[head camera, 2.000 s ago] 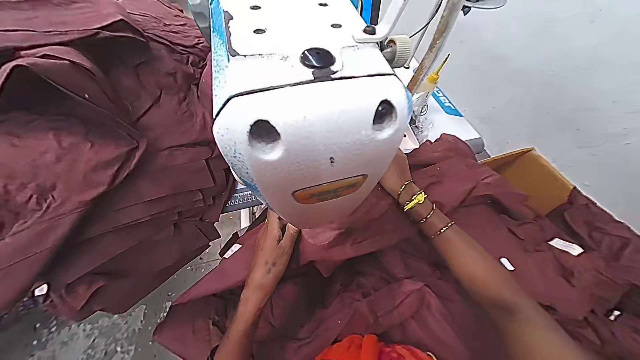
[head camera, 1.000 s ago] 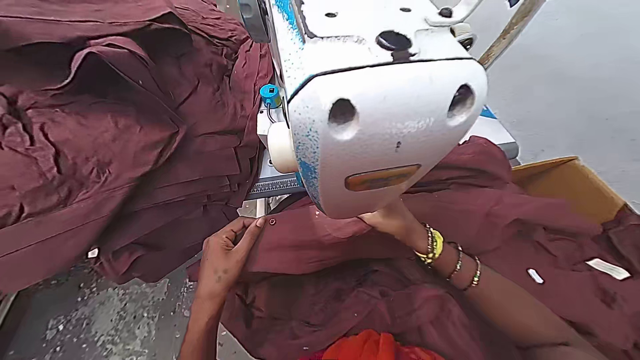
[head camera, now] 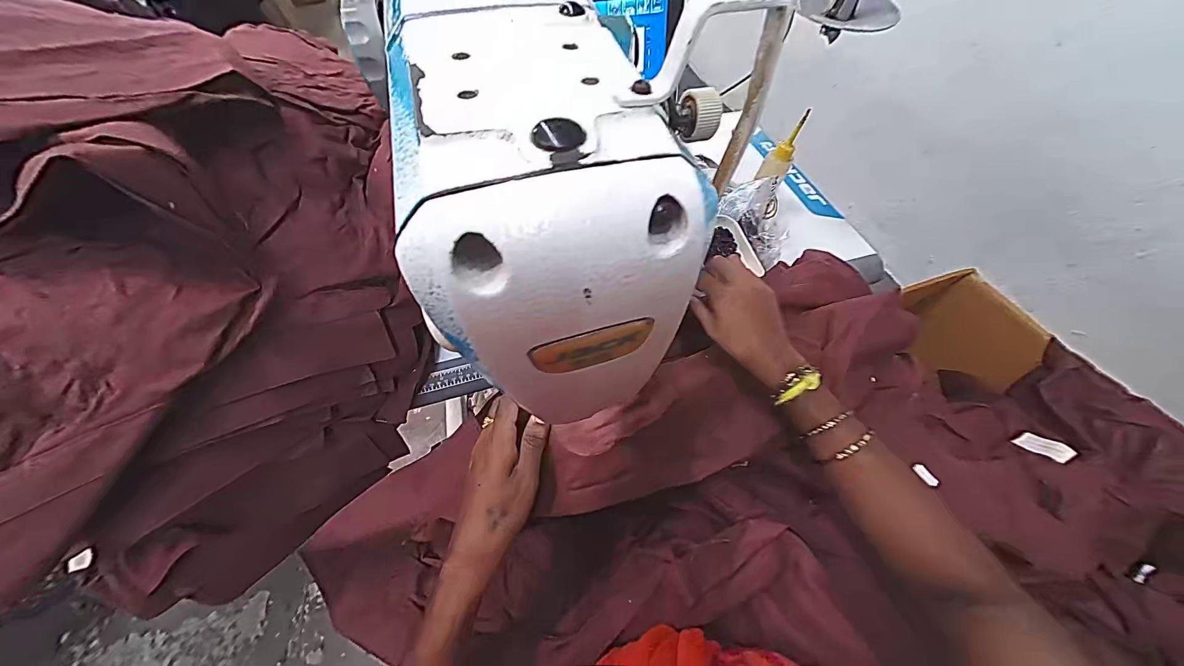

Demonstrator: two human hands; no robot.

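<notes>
A white sewing machine head fills the upper middle and hides the needle area. Maroon cloth runs beneath it and spreads down toward me. At the machine's lower left edge, my left hand grips the edge of this cloth between thumb and fingers. My right hand, with a yellow band and beaded bracelets on its wrist, reaches to a small white tray of dark small pieces right of the machine head. Its fingertips are partly hidden, so whether they hold a piece cannot be told.
Large stacks of maroon cloth lie at the left. A cardboard box stands at the right, with maroon cloth bearing white tags around it. Behind the tray are a clear plastic bag and a yellow-tipped bottle. A ruler strip marks the table edge.
My right hand has left the cloth beside the machine head and moved up to the small tray. My left hand stays at the cloth edge. The view has shifted.
</notes>
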